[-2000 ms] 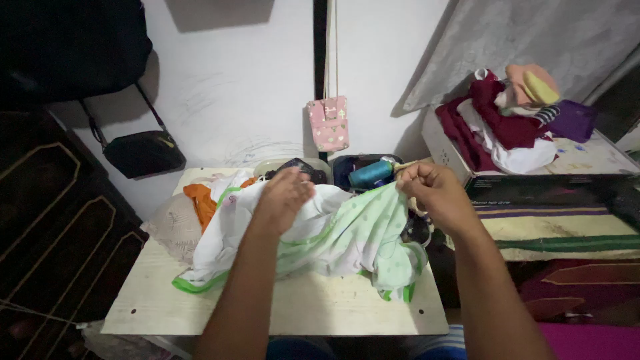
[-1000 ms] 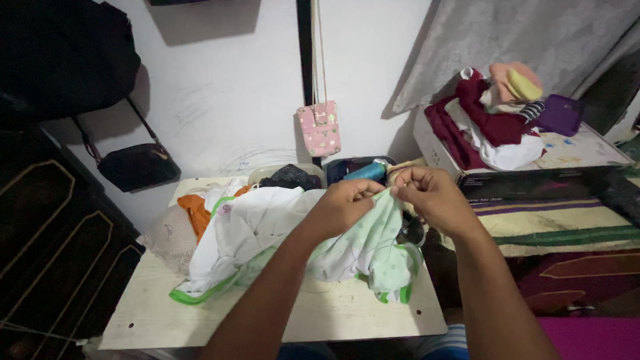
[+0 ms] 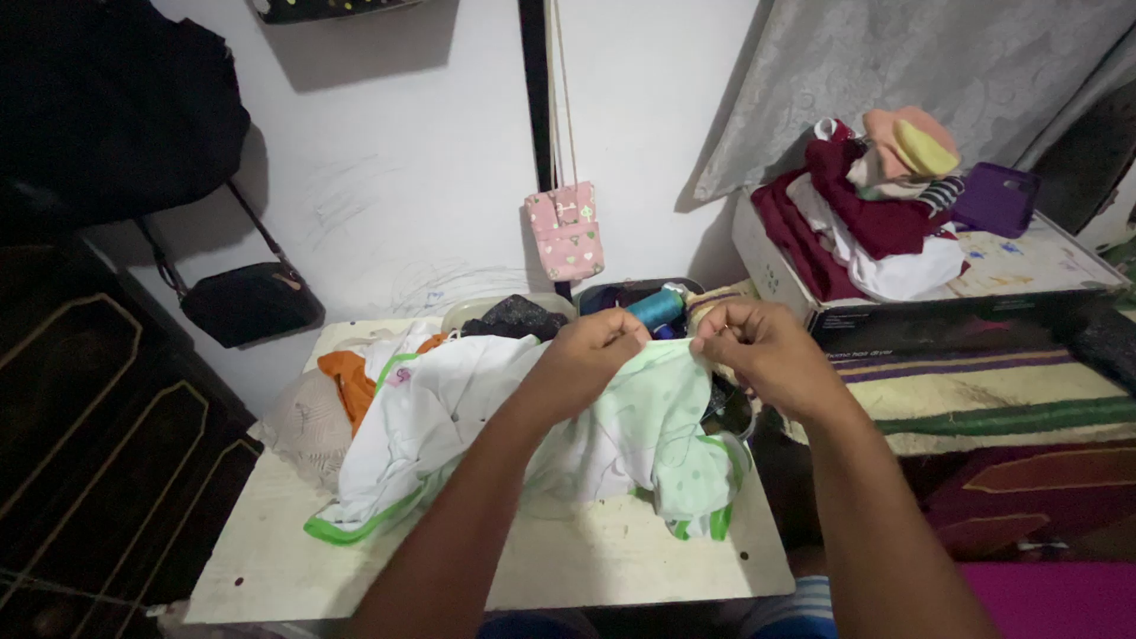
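Note:
A white and pale green cloth garment with bright green edging [image 3: 612,435] lies spread over a small pale table [image 3: 355,586]. My left hand [image 3: 595,355] pinches its upper edge, and my right hand [image 3: 754,351] pinches the same edge a short way to the right, so a short stretch of fabric is held between them. Just behind my hands, a teal thread spool [image 3: 655,309] lies in a dark container [image 3: 612,288]. Whether a needle is in my fingers cannot be told.
Orange cloth [image 3: 349,382] and beige patterned fabric [image 3: 306,435] lie at the left. Dark cloth [image 3: 513,319] sits in a pale container behind. A pink pouch [image 3: 568,240] and a black bag [image 3: 253,302] hang behind the table. Folded clothes [image 3: 870,213] rest on a box at right.
My left hand was apart from the right two seconds ago, over the white part of the cloth; it has moved right to the cloth's edge beside my right hand and pinches it.

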